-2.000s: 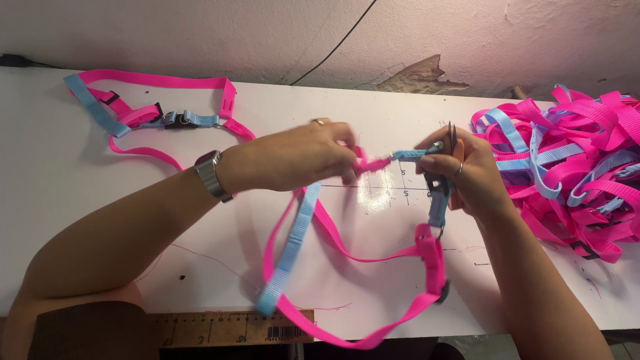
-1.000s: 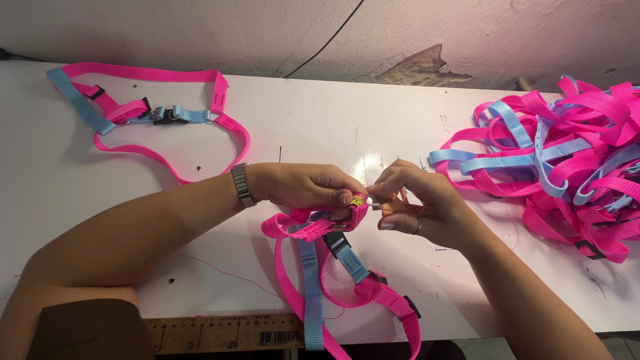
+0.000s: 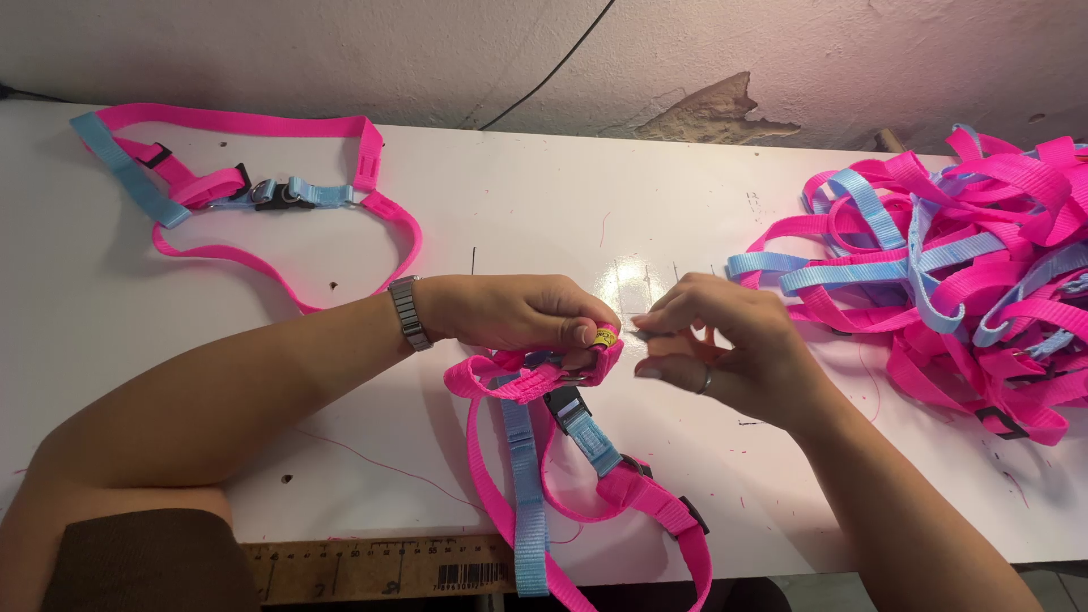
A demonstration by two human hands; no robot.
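Observation:
My left hand (image 3: 544, 314) grips the folded end of a pink and light-blue webbing harness (image 3: 527, 450), with a yellow label (image 3: 605, 337) beside the thumb. From there the straps, a black plastic buckle (image 3: 565, 406) and black slides hang down over the table's front edge. Just right of the label, my right hand (image 3: 714, 348) holds a small dark metal tool, probably thread snips (image 3: 648, 335), between thumb and fingers; most of it is hidden in the palm. The snips' tip points at the label without touching it.
Another pink and blue harness (image 3: 246, 127) lies at the back left of the white table (image 3: 408, 476). A tangled heap of similar straps (image 3: 935, 255) covers the right side. A wooden ruler (image 3: 382, 565) runs along the front edge. Loose threads are scattered about, and a wall stands behind.
The harness was stretched between both hands two seconds ago; now its end is bunched in my left hand. My right hand has let go of the straps and sits slightly apart from the label.

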